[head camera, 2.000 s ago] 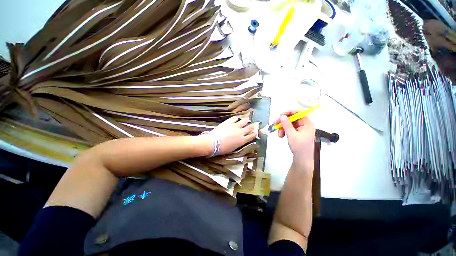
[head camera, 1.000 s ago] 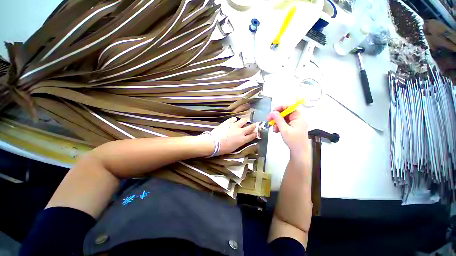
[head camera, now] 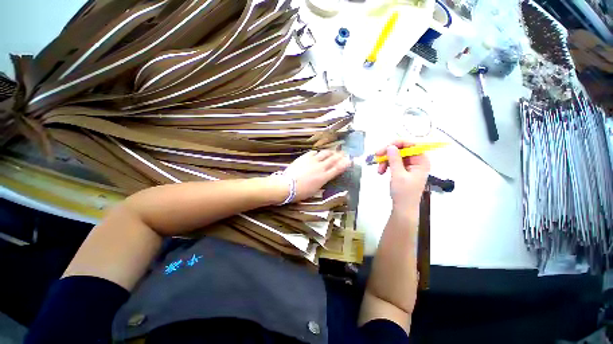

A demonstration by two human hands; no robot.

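Note:
A big bundle of brown straps (head camera: 181,127) with white lines fans out from a knotted tie (head camera: 28,121) at the far left. My left hand (head camera: 314,176) lies flat, palm down, on the strap ends at the bundle's right edge; what is under its fingers is hidden. A dark grey board (head camera: 353,144) shows beside the strap ends. My right hand (head camera: 406,173) holds a yellow-handled glue brush (head camera: 415,149); its tip points left, just right of the board and apart from the straps.
A second yellow brush (head camera: 382,39) stands at the top. A hammer (head camera: 425,235) lies beside my right forearm. A black-handled tool (head camera: 489,111), a clear tape roll or ring (head camera: 417,121) and a blue spool (head camera: 343,35) lie beyond. Grey-white strips (head camera: 568,188) are stacked at far right.
My right hand has drawn the brush right, away from the strap ends, and its handle lies flatter. My left hand has shifted slightly, its fingers now nearer the board.

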